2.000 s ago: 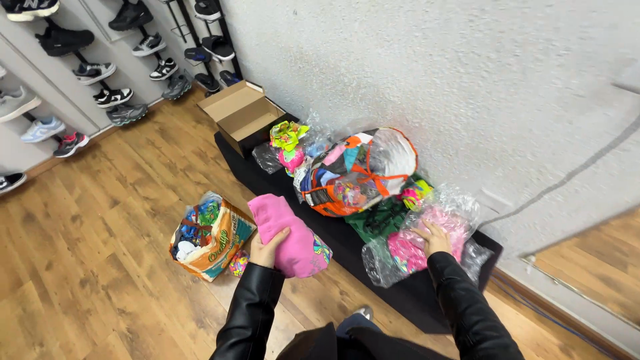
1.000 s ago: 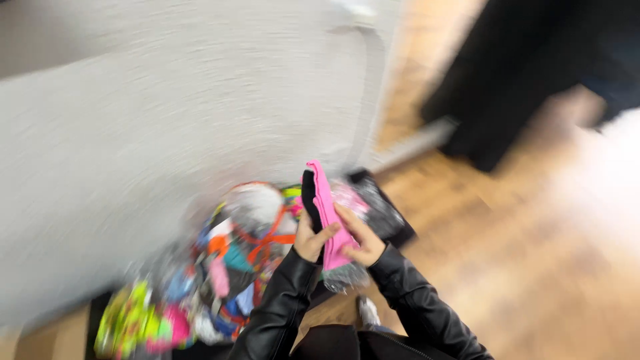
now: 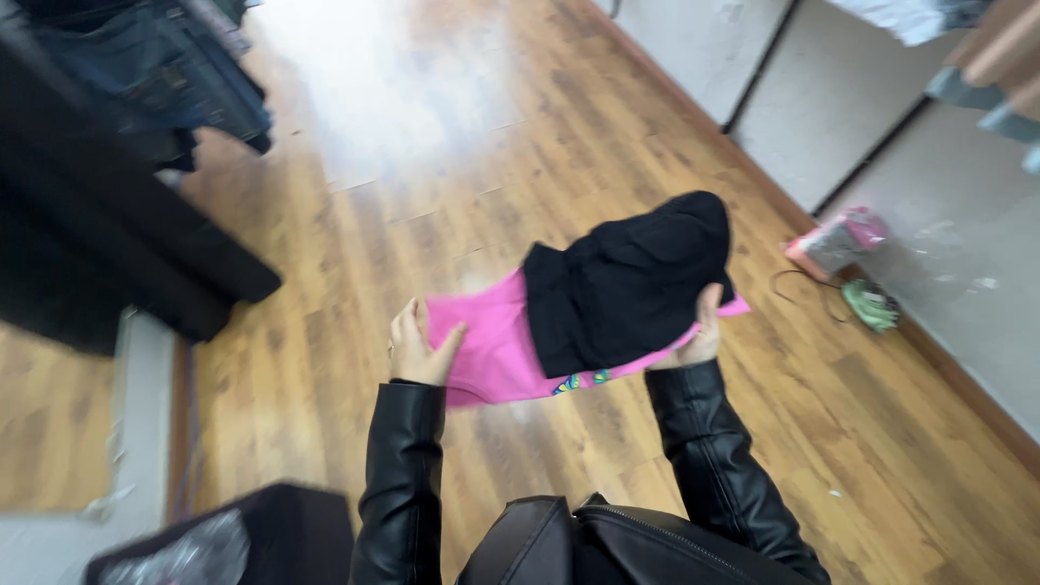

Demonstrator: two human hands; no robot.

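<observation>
A pink garment with small butterfly prints point(image 3: 491, 337) is stretched between my hands above the wooden floor. On top of it lies a folded black cloth garment point(image 3: 630, 284). My left hand point(image 3: 422, 345) grips the pink garment at its left end, thumb on top. At the other end, my right hand point(image 3: 699, 333) holds both the pink garment and the edge of the black one, its fingers partly hidden beneath them.
Dark trousers and denim point(image 3: 162, 81) hang at the upper left. A black bench point(image 3: 301, 528) with clear plastic is at the lower left. By the right wall lie a pink package point(image 3: 841, 240) and a green bundle point(image 3: 869, 305). Clothes point(image 3: 999, 73) hang at the upper right.
The view has swung far right, away from the piled bench. Two seconds ago my right hand was on plastic-wrapped pink items; now both hands hold the pink garment, with the black one spread over it.
</observation>
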